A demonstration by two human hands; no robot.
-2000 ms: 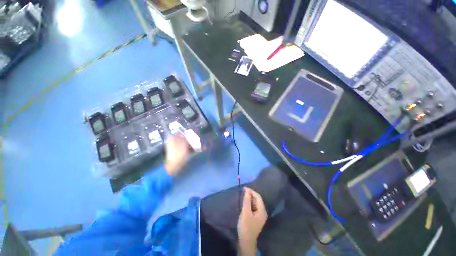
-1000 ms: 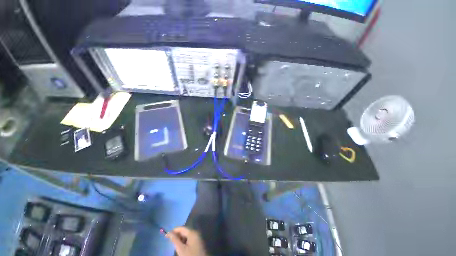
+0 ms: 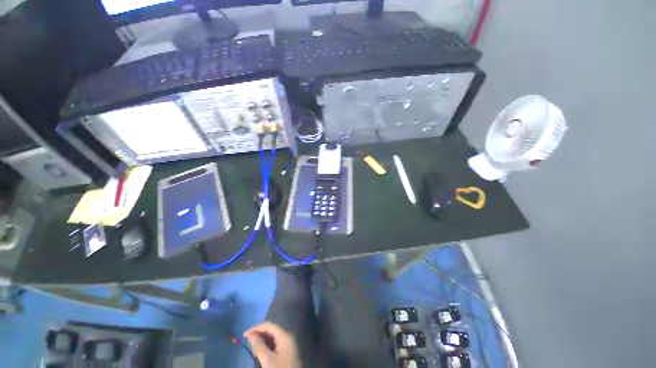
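My right hand (image 3: 272, 346) is at the bottom edge, cut off by it, fingertips pinched on a thin dark cable (image 3: 247, 347) with a small red spot near its end. My left hand is out of the picture. An open flip phone (image 3: 326, 199), pale screen up and keypad towards me, lies on the right coupler plate (image 3: 345, 215), with a dark lead at its lower end. The left coupler plate (image 3: 190, 212) bears no phone. A dark phone (image 3: 133, 238) lies left of it.
Blue coaxial cables (image 3: 266, 172) run from the tester (image 3: 223, 118) to the bench. A pale stick (image 3: 404, 180), mouse (image 3: 435, 194), yellow loop (image 3: 470, 197) and white fan (image 3: 524, 131) are at the right. Phone trays (image 3: 147, 348) (image 3: 429, 345) lie below the bench. Papers (image 3: 108, 198) are at the left.
The view has swung right from the left tray to the bench. My left hand, at that tray two seconds ago, has left the picture. My right hand still holds the thin cable.
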